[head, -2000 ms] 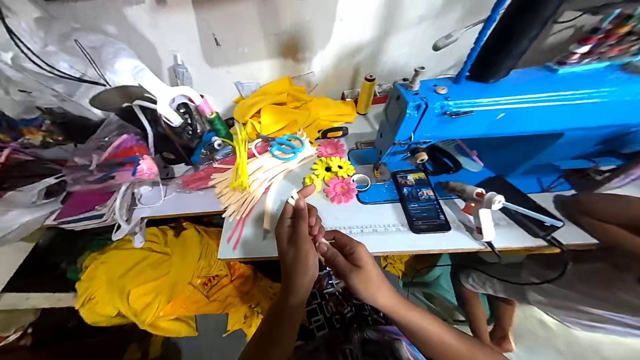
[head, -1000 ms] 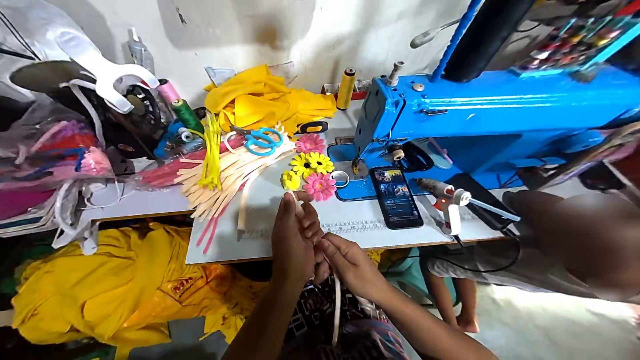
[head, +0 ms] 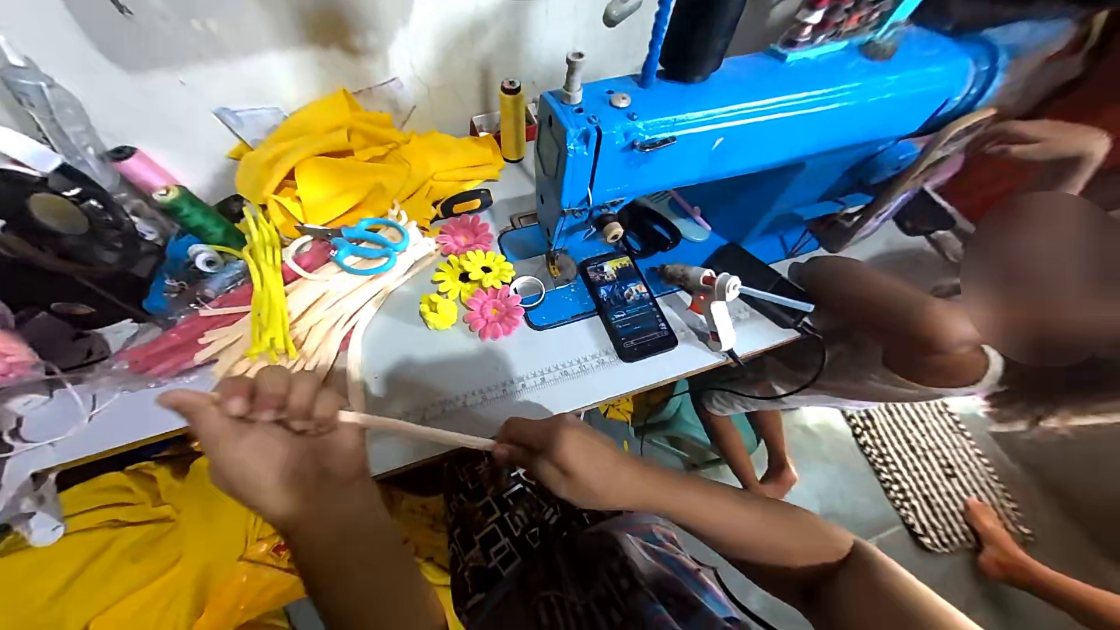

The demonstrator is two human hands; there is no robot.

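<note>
A pale cream strip (head: pixel 420 430) is stretched between my hands over the table's front edge. My left hand (head: pixel 280 437) has its fingers curled around one end, and my right hand (head: pixel 560 455) pinches the other. Beyond my left hand lie a bundle of cream strips (head: pixel 324 315), a bunch of yellow strips (head: pixel 267 297) and blue-handled scissors (head: pixel 372 249). Pink fabric flowers (head: pixel 494 312), yellow flowers (head: pixel 455 277) and a white ring (head: pixel 528 290) lie to their right. Right of these are a smartphone (head: pixel 628 306) and a glue gun (head: pixel 713 302) with a glue stick in it.
A blue sewing machine (head: pixel 761 114) stands at the back right. Yellow cloth (head: pixel 350 175) and thread spools (head: pixel 513 121) are at the back. A transparent ruler (head: pixel 525 385) lies near the table edge. More yellow cloth (head: pixel 131 560) hangs at lower left. Another person (head: pixel 875 350) is at the right.
My hands were close together before; now they are apart, my left hand further left, with the strip taut between them. The view has moved nearer the table.
</note>
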